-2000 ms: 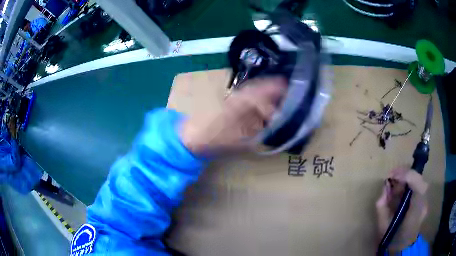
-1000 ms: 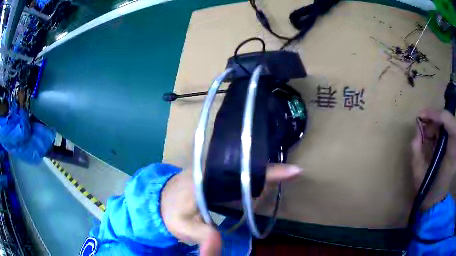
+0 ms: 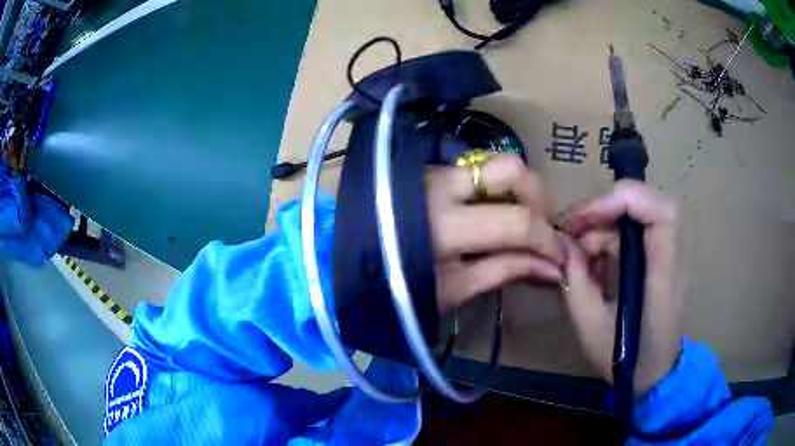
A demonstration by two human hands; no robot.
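The headset (image 3: 383, 235) lies with its black headband pad and two silvery tubes over my left wrist. My left hand (image 3: 497, 218), with a yellow ring, reaches out from under the band. Its fingertips meet those of my right hand. A tiny dark, thin bit shows between them; what it is and which hand grips it is unclear. My right hand (image 3: 641, 253) holds the soldering iron (image 3: 629, 161), tip pointing away from me. The open earcup (image 3: 479, 131) with a bit of green board shows behind my left fingers, partly hidden. The boom microphone (image 3: 283, 170) sticks out left.
Tan cardboard (image 3: 723, 261) with printed characters lies on the green bench (image 3: 200, 131). Small leaded parts (image 3: 716, 83) are piled at the upper right, with solder wire running to the green spool (image 3: 771, 35). Black cable (image 3: 514, 9) lies at the far edge. A person's blue sleeve (image 3: 35, 222) is at far left.
My left hand has moved from beside the headband to reach through under it. My right hand has come left with the iron, and the fingertips of both hands now meet. The view has shifted slightly.
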